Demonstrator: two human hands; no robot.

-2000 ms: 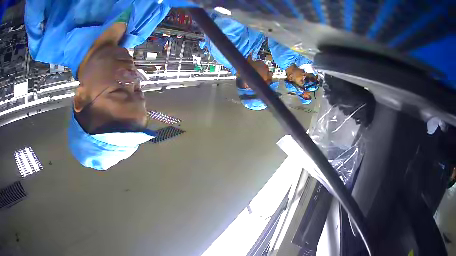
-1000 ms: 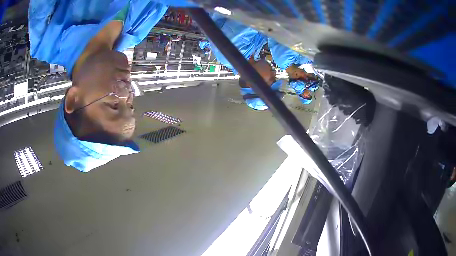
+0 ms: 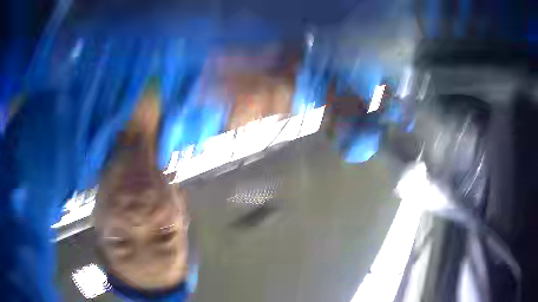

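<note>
The view is upside down and strongly blurred. Neither of my hands can be made out. A skin-coloured blur (image 3: 256,88) at the upper middle may be a hand or part of a person; I cannot tell whose. Nearest on the right is a crinkled, clear plastic bag or wrap (image 3: 457,141) against a dark upright shape (image 3: 510,194). No tool or workpiece can be made out.
A person in a blue smock (image 3: 141,230) shows upside down at the left. Another blue-capped person (image 3: 363,144) is right of centre. The grey ceiling (image 3: 283,248) has a pale grille (image 3: 253,196) and a bright light strip (image 3: 383,259) at lower right.
The whole view has shifted, tilted and blurred. The dark diagonal bar is no longer visible. The left person appears lower and larger, and a skin-coloured blur now shows at the upper middle.
</note>
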